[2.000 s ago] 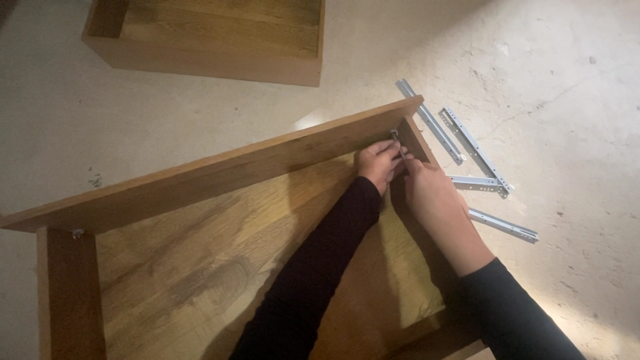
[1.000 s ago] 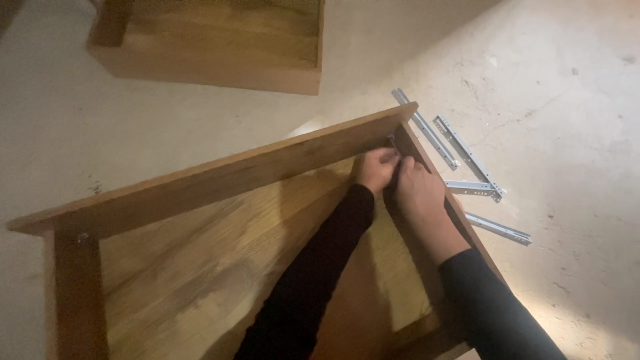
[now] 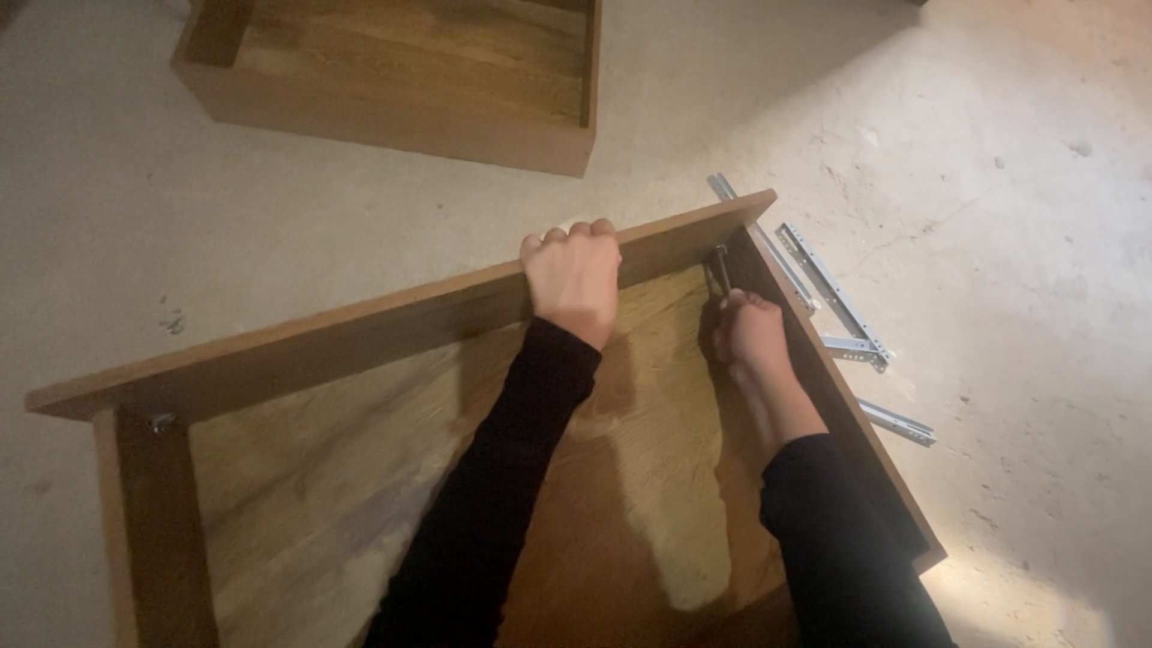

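Observation:
My left hand (image 3: 574, 274) grips the top edge of the long front panel (image 3: 360, 337) of a wooden drawer, its fingers curled over the far side. Inside the drawer's right corner, my right hand (image 3: 751, 333) holds a thin screwdriver-like tool (image 3: 724, 270), whose far end meets a small metal bracket (image 3: 720, 249) at the joint of the front panel and the right side panel (image 3: 855, 414). The handle is hidden in my fist. A similar metal bracket (image 3: 162, 422) sits in the left corner. Under my arms lies the wood-grain bottom panel (image 3: 342, 459).
Several metal drawer slides (image 3: 832, 288) lie on the concrete floor beyond the right side panel, one partly behind the front panel. A second wooden drawer (image 3: 405, 121) stands at the upper left. Small screws or fittings (image 3: 173, 321) lie on the floor left of the front panel.
My left hand has left the corner, where it was beside my right hand, and has moved left onto the panel's top edge. My right hand has drawn back slightly from the corner.

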